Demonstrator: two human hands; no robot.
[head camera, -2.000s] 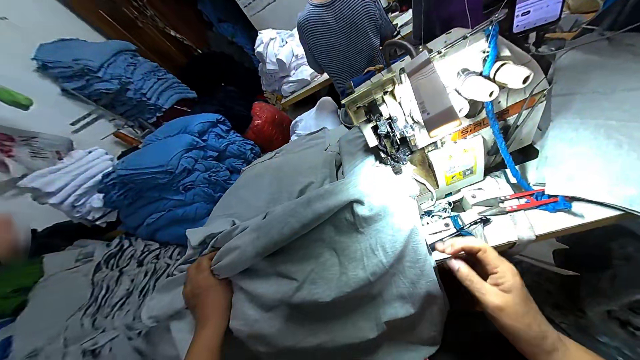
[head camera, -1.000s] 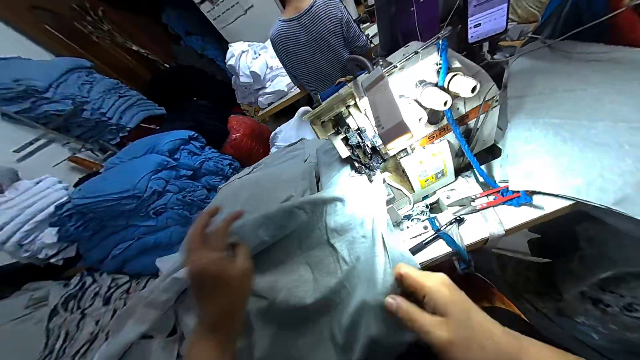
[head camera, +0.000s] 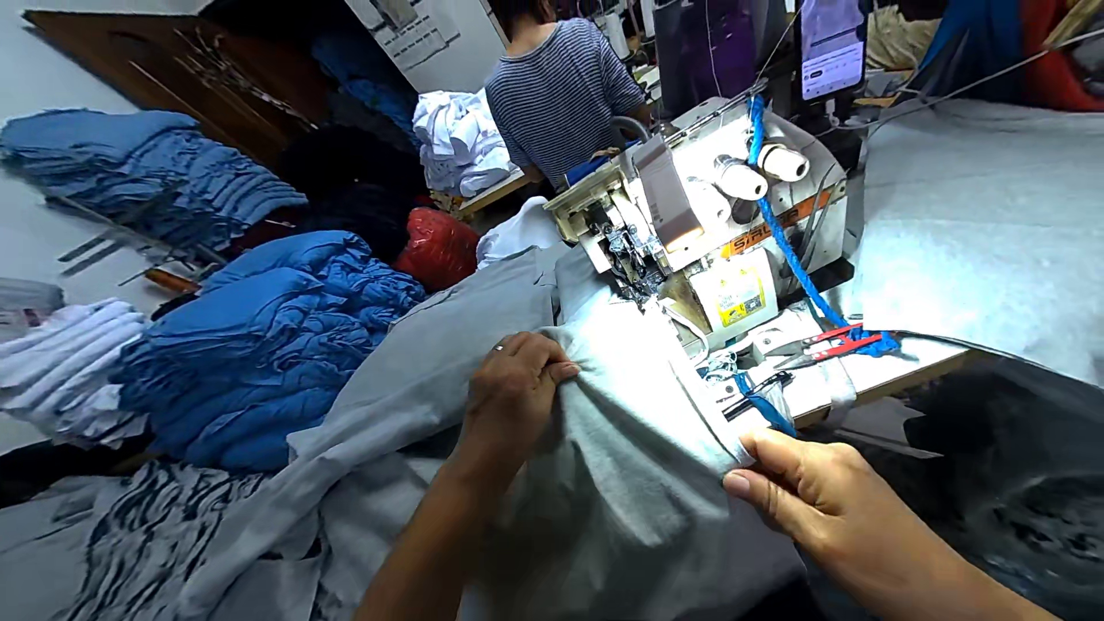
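Note:
Grey fabric (head camera: 638, 431) lies spread below and left of an overlock sewing machine (head camera: 690, 216), its lit upper part close to the needle area. My left hand (head camera: 517, 379) pinches a fold of this fabric left of the bright patch. At the fabric's right edge, my right hand (head camera: 802, 492) grips the cloth between thumb and fingers, just in front of the table edge. Red-handled thread snips (head camera: 832, 345) and black tweezers (head camera: 759, 394) rest on the machine table. A blue cord (head camera: 789, 246) hangs down across the machine.
Blue fabric piles (head camera: 276, 345) and a white stack (head camera: 69, 371) stand at the left. Beyond them are a red bag (head camera: 437, 248) and white cloth (head camera: 461, 142). A person in a striped top (head camera: 565, 95) faces away. Grey fabric (head camera: 983, 233) covers the right side.
My left hand has moved right and nearer the machine, and now pinches the fabric; one second ago it was raised and blurred. My right hand, beside the fabric's edge two seconds ago, now grips it.

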